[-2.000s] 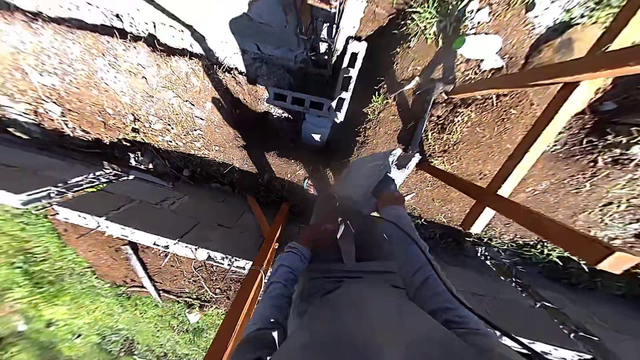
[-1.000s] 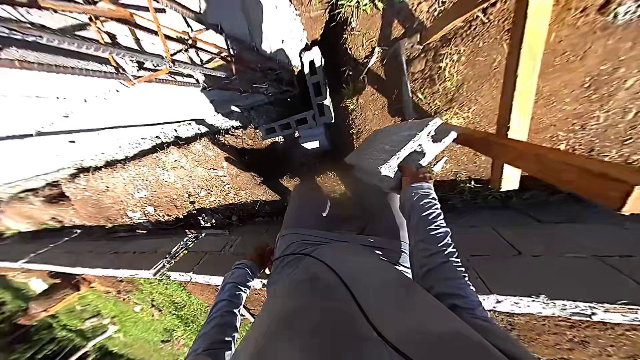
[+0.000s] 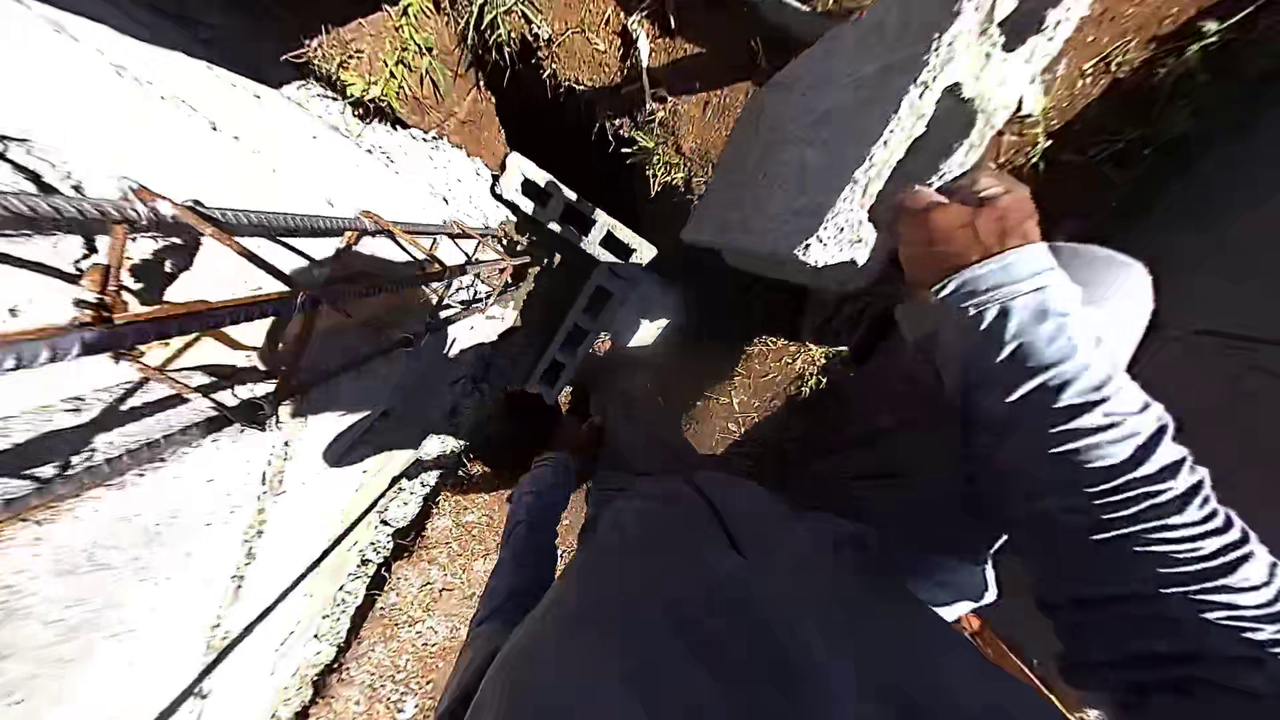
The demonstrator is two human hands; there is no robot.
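My right hand (image 3: 965,222) grips the end web of a hollow concrete block (image 3: 800,150), which is tilted up at the upper right, its hollow face toward me. Down in the shadow, my left hand (image 3: 575,432) is near the lower end of a second concrete block (image 3: 575,340); whether its fingers touch that block cannot be told. A third hollow block (image 3: 580,215) meets the second at an angle, at the edge of a dark trench.
A rusty rebar cage (image 3: 250,300) juts in from the left over a pale concrete slab (image 3: 130,590). Dry soil and grass tufts (image 3: 395,65) border the trench (image 3: 560,110). A white rounded object (image 3: 1105,290) lies beyond my right wrist.
My left hand has moved from beside my hip down toward the blocks in the trench. The block in my right hand is now held closer to them. The view has shifted strongly.
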